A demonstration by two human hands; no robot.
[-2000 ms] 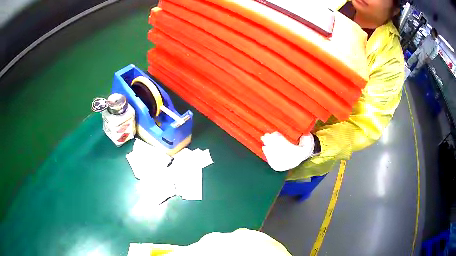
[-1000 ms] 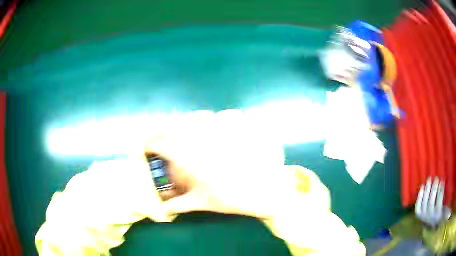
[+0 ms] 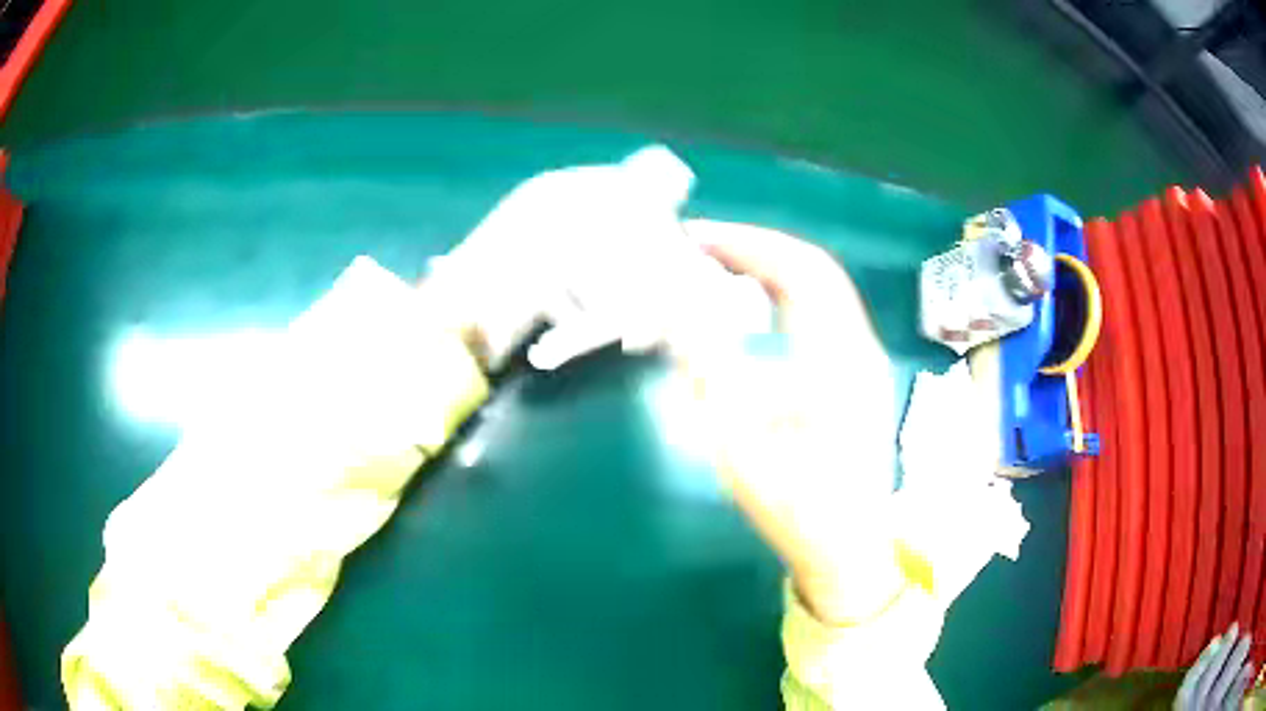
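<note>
My left hand [image 3: 569,243], in a white glove, is raised at the centre of the head view over the green worktop [image 3: 555,583]. My right hand [image 3: 819,396] comes from the right, its fingers bent against the glove of my left hand. Some bare skin shows at its fingers and wrist. Both hands are blurred and strongly overexposed, so the exact contact and the finger shapes do not show. No tablet is visible.
At right stand a whitish bottle [image 3: 972,295], a blue tape dispenser [image 3: 1027,417] and crumpled white paper [image 3: 937,438]. Orange-red foam trays [image 3: 1166,431] are stacked beyond, with another person's gloved hand [image 3: 1219,676] below. More red foam [image 3: 11,222] is at the left edge.
The view has swung from the right side to the worktop in front. My hands have risen from low centre and moved farther forward. The foam stack now rests beside the dispenser.
</note>
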